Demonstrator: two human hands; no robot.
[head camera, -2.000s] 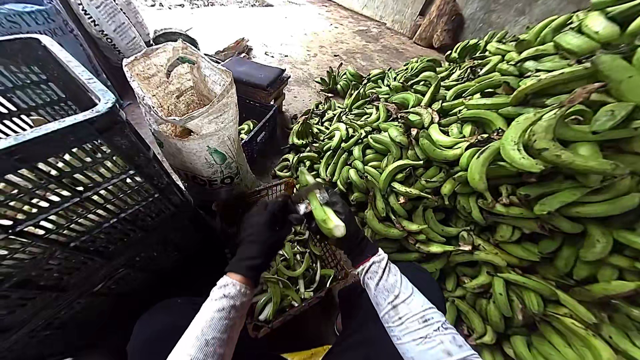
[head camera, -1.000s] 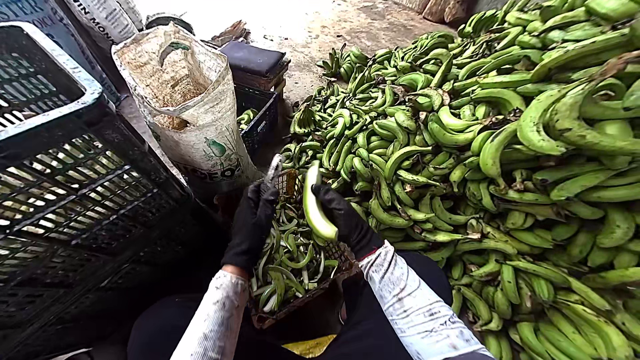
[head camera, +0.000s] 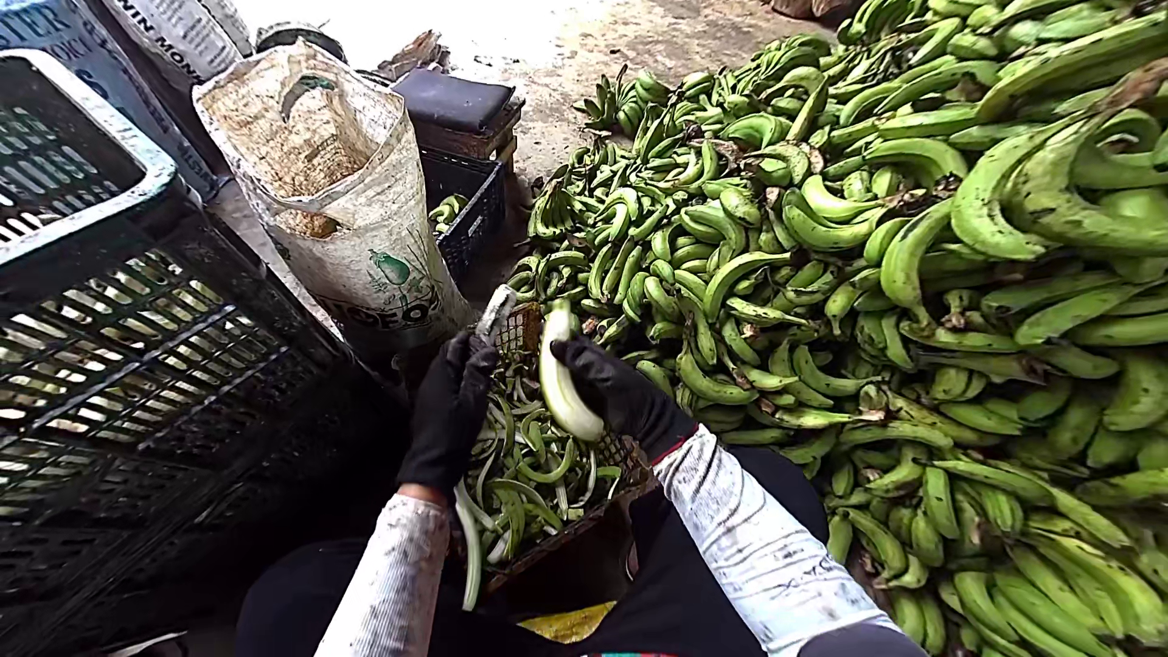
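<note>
My right hand (head camera: 625, 388), in a black glove, grips a partly peeled green plantain (head camera: 564, 379), its pale flesh facing left and down. Just left of it, my gloved left hand (head camera: 453, 401) is closed around a small tool with a pale, worn end (head camera: 495, 310); its exact kind is unclear. Beneath both hands a plastic crate (head camera: 547, 558) holds many strips of green peel (head camera: 525, 474). One long strip hangs over the crate's near left side.
A large heap of green plantains (head camera: 821, 274) fills the right side. Stacked black plastic crates (head camera: 164, 365) stand at the left. An open woven sack (head camera: 365, 246) stands behind my left hand, beside a dark crate (head camera: 479, 219) and a dark padded seat (head camera: 452, 99).
Two seconds ago my hands were close together at the plantain; now the tool is apart from it. More pale flesh shows on the plantain. A long peel strip now hangs at the crate's near side.
</note>
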